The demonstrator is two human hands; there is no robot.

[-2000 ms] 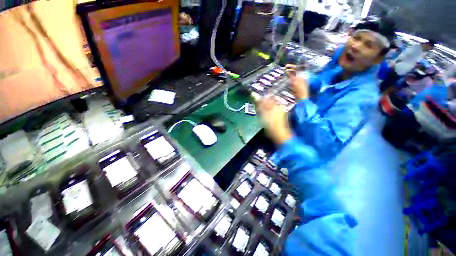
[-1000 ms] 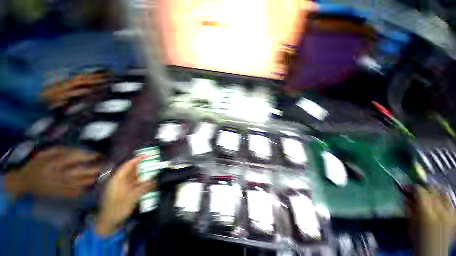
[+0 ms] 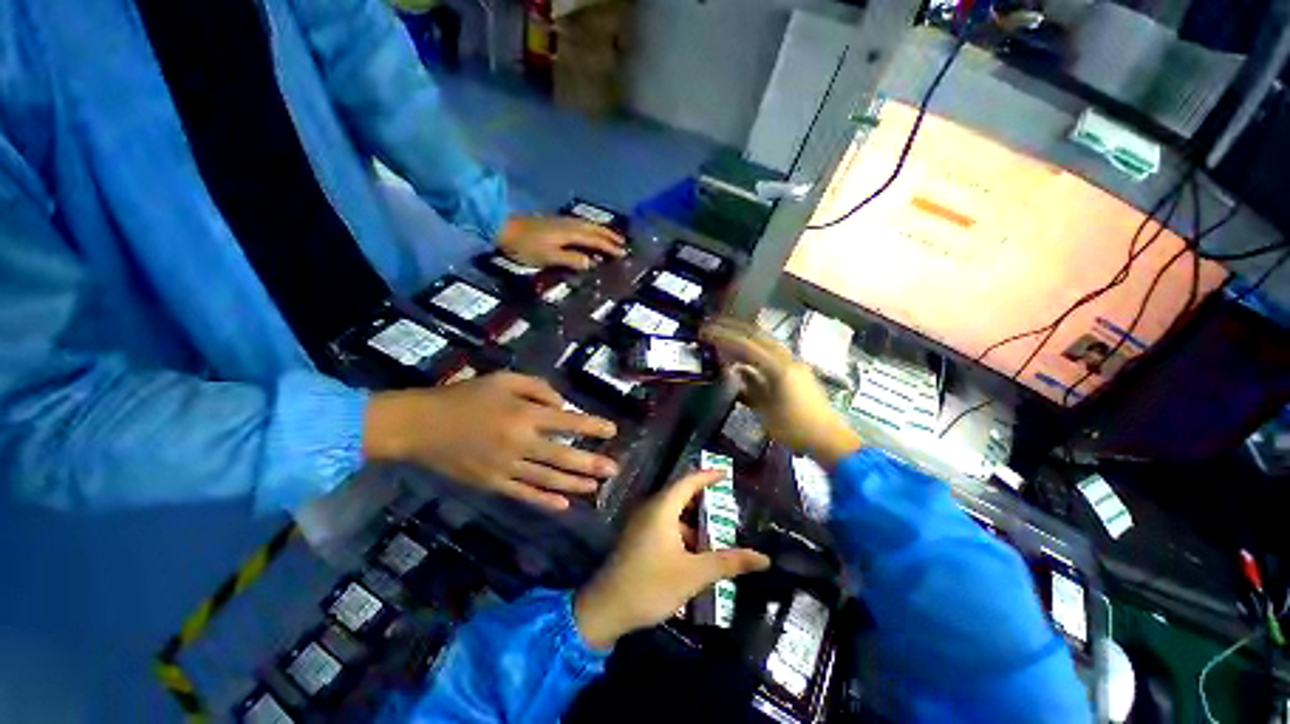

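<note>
My left hand (image 3: 651, 569), low in the middle, holds a white-and-green label strip (image 3: 720, 526) between thumb and fingers. My right hand (image 3: 775, 385) reaches across to the tray on the left, its fingers at the end of a black drive unit (image 3: 671, 357) with a white label. That unit lies askew, overlapping its neighbour, and my fingers appear to grip its right end. The clear tray there (image 3: 545, 328) holds rows of labelled units. Another unit (image 3: 798, 644) lies right of the strip, in the nearer tray, partly hidden by my right sleeve.
A person in a blue smock stands at the left, both hands (image 3: 495, 436) on the left tray. More filled trays (image 3: 354, 605) lie lower left. A metal post (image 3: 814, 177), bright screen (image 3: 990, 234) and label sheets (image 3: 898, 393) are behind. A white mouse (image 3: 1118, 685) is lower right.
The view has swung right to left, from the neighbour at the right to the person at the left. My right hand now shows at the left tray's unit; my left hand still holds the strip.
</note>
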